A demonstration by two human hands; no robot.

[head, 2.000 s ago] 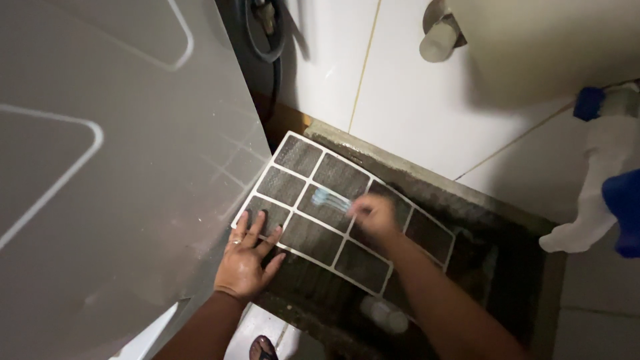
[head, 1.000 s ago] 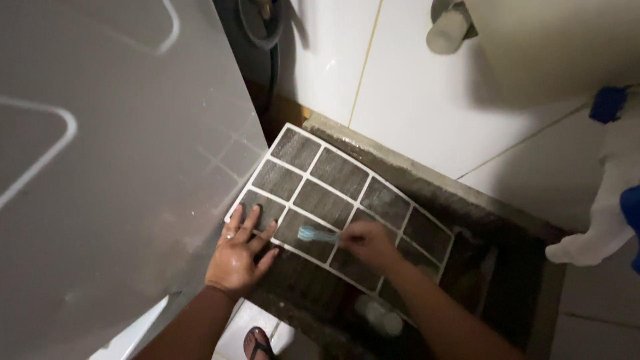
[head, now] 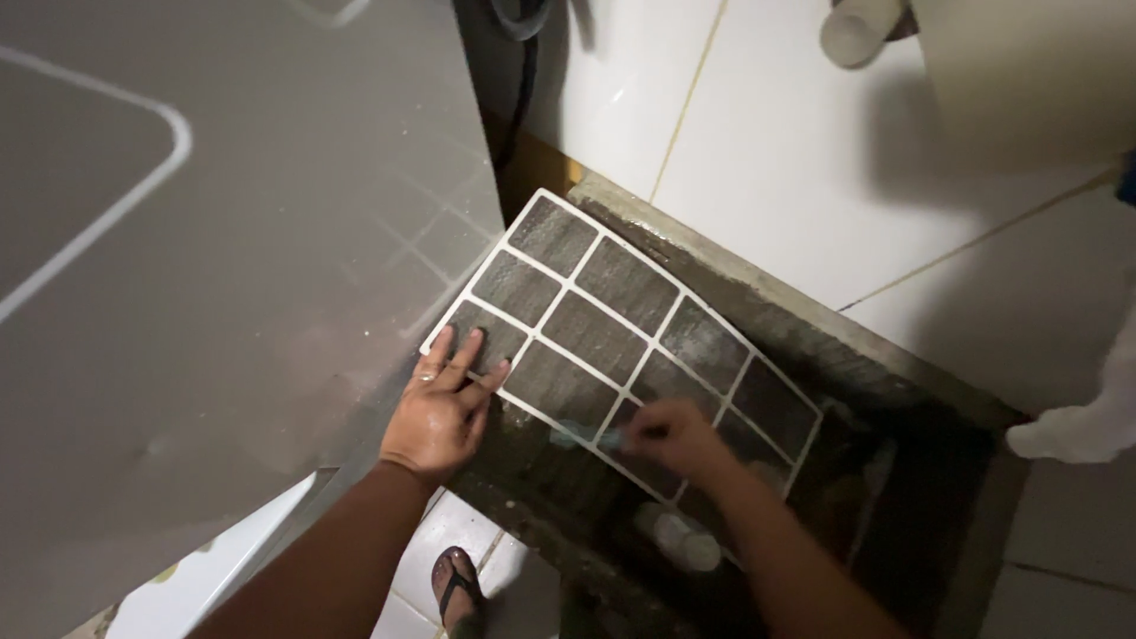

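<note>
A mesh air filter with a white plastic grid frame lies tilted over a dark, wet ledge. My left hand rests on its near left corner, fingers spread over the mesh, a ring on one finger. My right hand, blurred, grips a light blue brush that looks like a toothbrush, at the filter's lower edge. The brush's head is too blurred to make out clearly. Beneath the right forearm, a whitish translucent object lies on the dark surface.
A large grey appliance panel stands close on the left. Behind the filter run a rough concrete edge and white wall tiles. A pipe end is at the top, a whitish object at right. A sandalled foot is below.
My right hand and the brush have moved from the filter's middle down to its lower edge. My left hand has stayed on the corner.
</note>
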